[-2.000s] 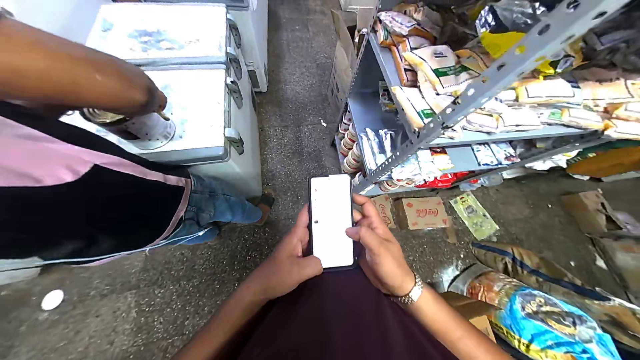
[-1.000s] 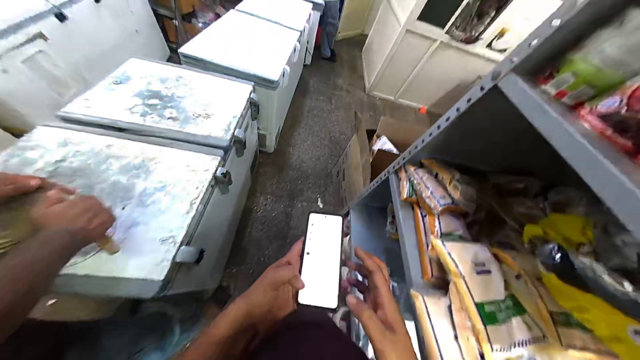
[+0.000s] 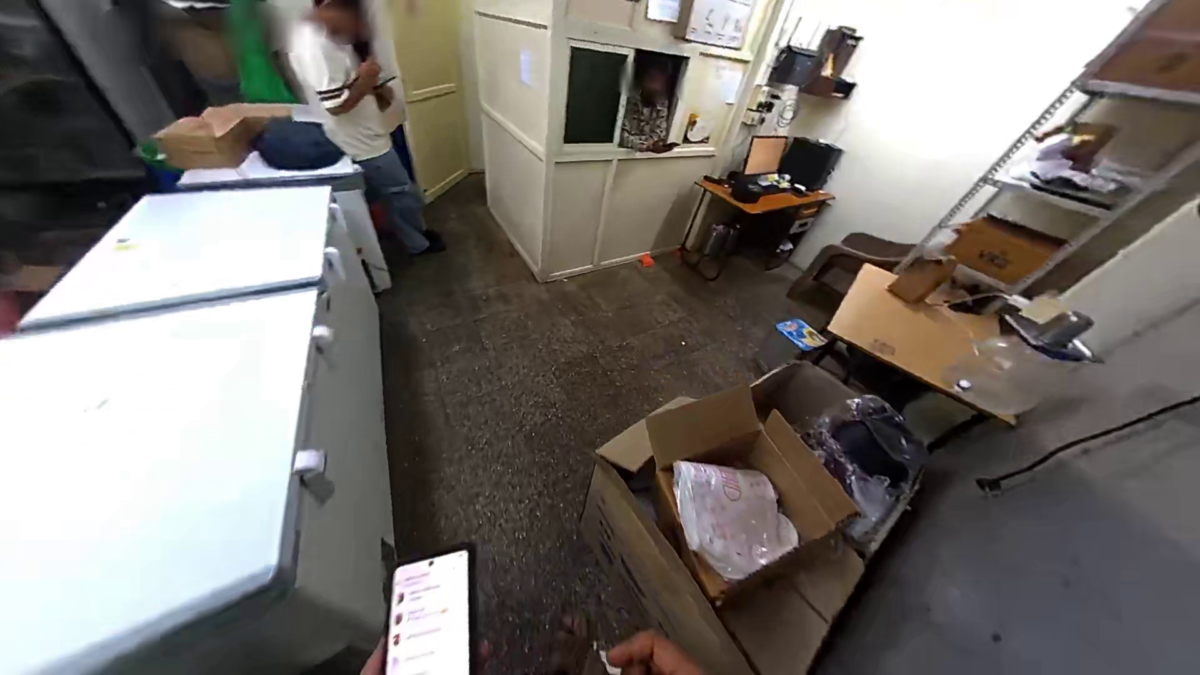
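Observation:
A smartphone (image 3: 429, 614) with a lit screen stands at the bottom edge of the head view, left of centre. My left hand (image 3: 375, 659) holds it from the left side; only a bit of that hand shows, the rest being cut off by the frame. To the right, apart from the phone, my right hand (image 3: 653, 653) shows only in part, its fingers bent. Something small and white lies at its fingertips, and whether the hand grips it is unclear. Just beyond the right hand is an open cardboard box (image 3: 816, 487) with a clear plastic-wrapped white package (image 3: 733, 520) inside.
White chest freezers (image 3: 150, 450) line the left side. A person (image 3: 352, 112) stands beyond them, and another person (image 3: 649, 117) is at a booth window. A computer desk (image 3: 764, 195), a chair (image 3: 858, 255), a cardboard-topped table (image 3: 900, 333) and metal shelving (image 3: 1059, 192) stand at the right.
The view has swung up and ahead from the freezers and shelves to the room beyond. My right hand is now farther from the phone, which it touched two seconds ago.

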